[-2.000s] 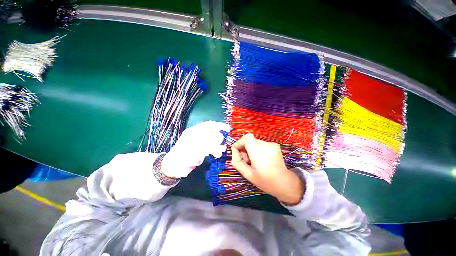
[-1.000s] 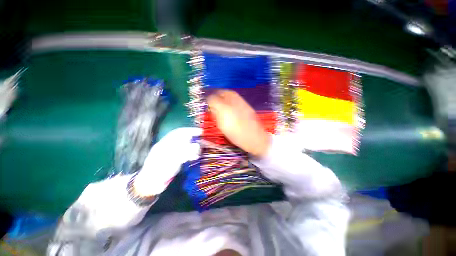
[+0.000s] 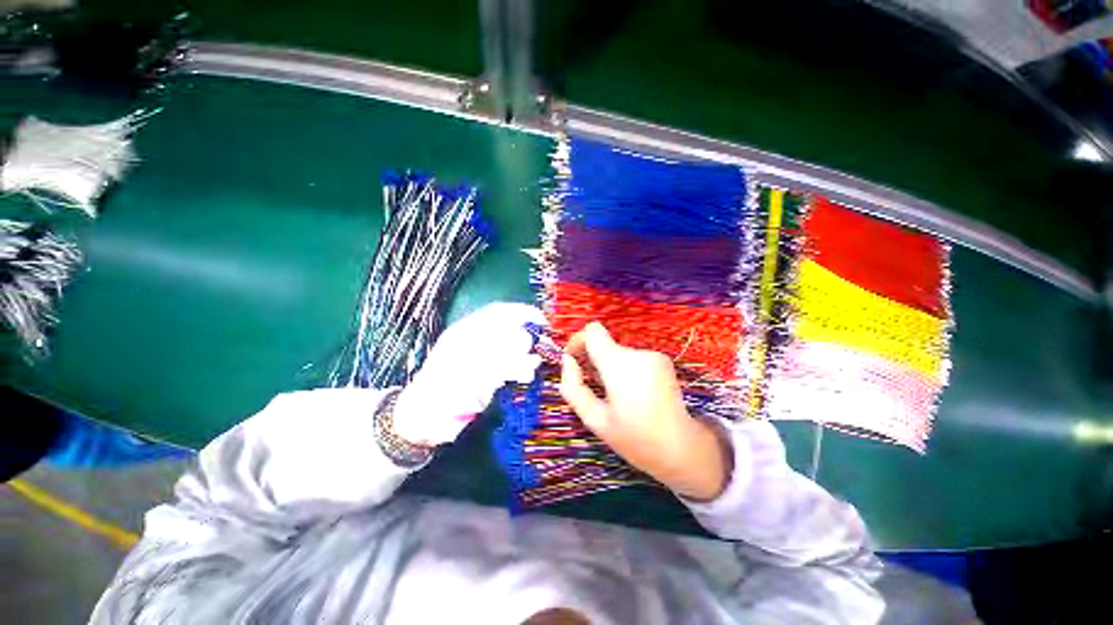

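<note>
My left hand (image 3: 470, 372), in a white glove, holds a small blue connector housing (image 3: 536, 341) between its fingertips. My bare right hand (image 3: 629, 397) is just right of it, thumb and forefinger pinched at short wires by the housing; the exact wire is too small to tell. Both hands are at the left lower edge of the red wires (image 3: 647, 324). Purple wires (image 3: 647, 263) and blue wires (image 3: 659, 189) lie above the red. Part-wired harnesses (image 3: 568, 458) with blue housings at their left end lie below my hands, partly hidden by my right hand.
A harness pile (image 3: 421, 275) fans upright left of my hands. Right of a yellow strip (image 3: 771, 256) lie red, yellow (image 3: 867, 320) and pink wires (image 3: 848, 388). White wires (image 3: 67, 159) and black-and-white wires (image 3: 37, 281) lie far left. A metal rail (image 3: 330, 76) edges the green table (image 3: 220, 269).
One second ago my right hand was blurred over the purple and red wires; now it is back beside my left fingertips. My left hand still holds the housing. The view has shifted.
</note>
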